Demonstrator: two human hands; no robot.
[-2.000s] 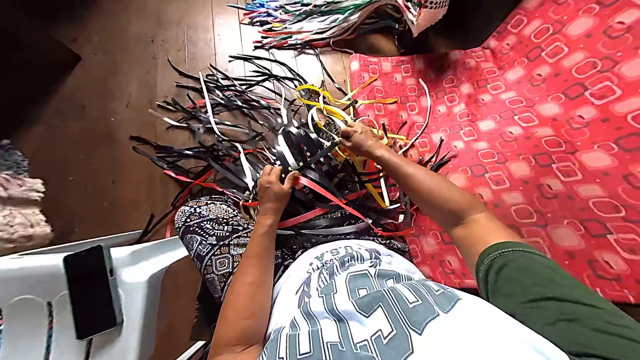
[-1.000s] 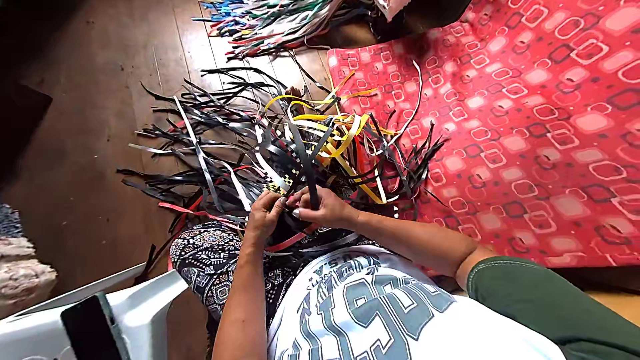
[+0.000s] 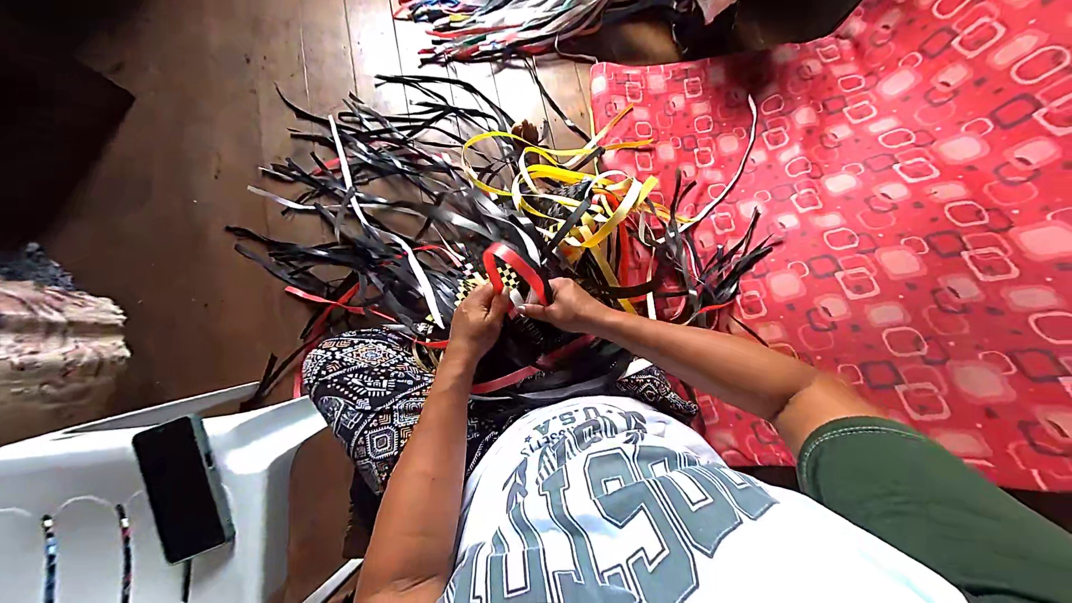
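Both hands meet over my lap, in a large bundle of black, white, red and yellow plastic strips [image 3: 419,209]. A red strip [image 3: 512,253] rises in a loop between them. My left hand [image 3: 481,316] pinches the woven piece [image 3: 473,280], a black and pale-yellow checkered weave, close to the left foot of the loop. On the right, my right hand [image 3: 565,306] is closed on the loop's other side, its thumb toward the left hand. Yellow strips [image 3: 578,176] curl beyond the right hand. Fingertips and part of the weave are hidden among the strips.
A red patterned cloth [image 3: 879,251] covers the right side. Another pile of colored strips [image 3: 511,29] lies on the wooden floor [image 3: 226,193] at the top. At the lower left, a phone [image 3: 182,488] rests on a white plastic chair [image 3: 260,452].
My right hand, farther out among the yellow strips two seconds ago, has come in beside my left. A second ago a black strip stood at the hands; now a red loop does.
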